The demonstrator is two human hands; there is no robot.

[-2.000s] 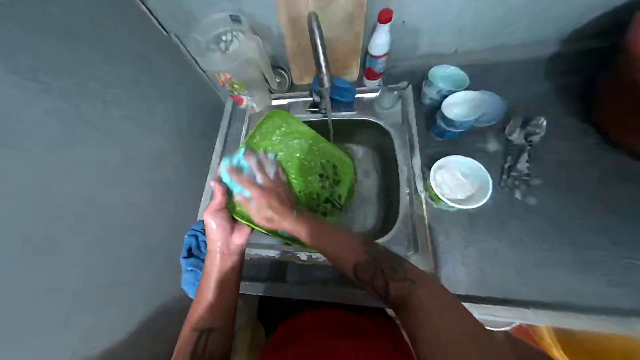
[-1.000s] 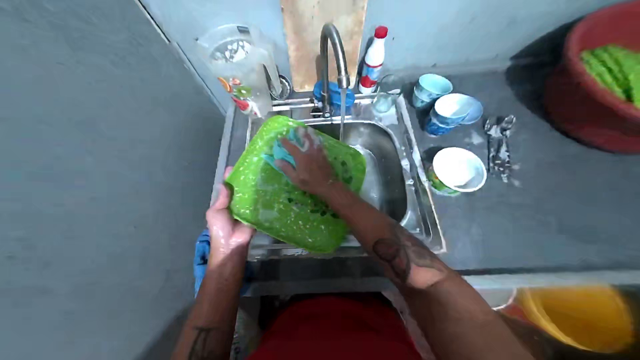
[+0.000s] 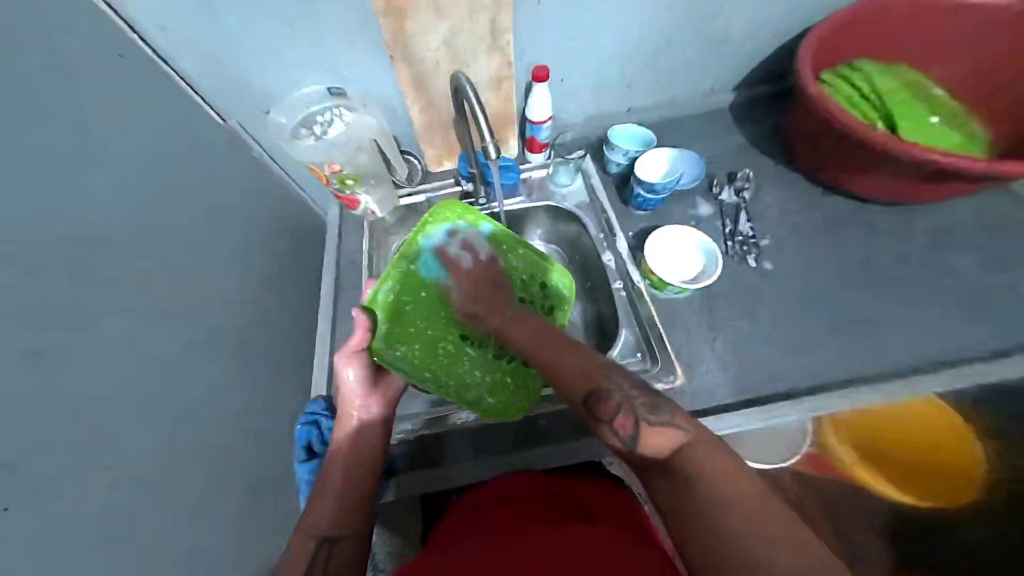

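Observation:
A green plastic tray (image 3: 424, 336), speckled with suds and patterned with dark marks or holes, is tilted over the stainless steel sink (image 3: 588, 276). My left hand (image 3: 364, 364) grips its left edge, with the thumb on the near face. My right hand (image 3: 476, 280) presses a light blue, soapy cloth or sponge (image 3: 436, 248) against the tray's upper part; its fingers are blurred. Behind the tray, water runs from the curved metal faucet (image 3: 476, 112) into the basin.
Stacked blue cups (image 3: 658, 172), a white tub (image 3: 682, 256) and metal spoons (image 3: 740, 216) stand right of the sink. A red basin (image 3: 880, 168) holds green items. A plastic pitcher (image 3: 344, 152) and a white bottle (image 3: 538, 116) are behind. A blue cloth (image 3: 312, 440) hangs at the front edge.
My right hand has moved over the tray with the blue cloth or sponge. The left hand keeps its hold on the tray's left side. The view has shifted, showing more of the red basin.

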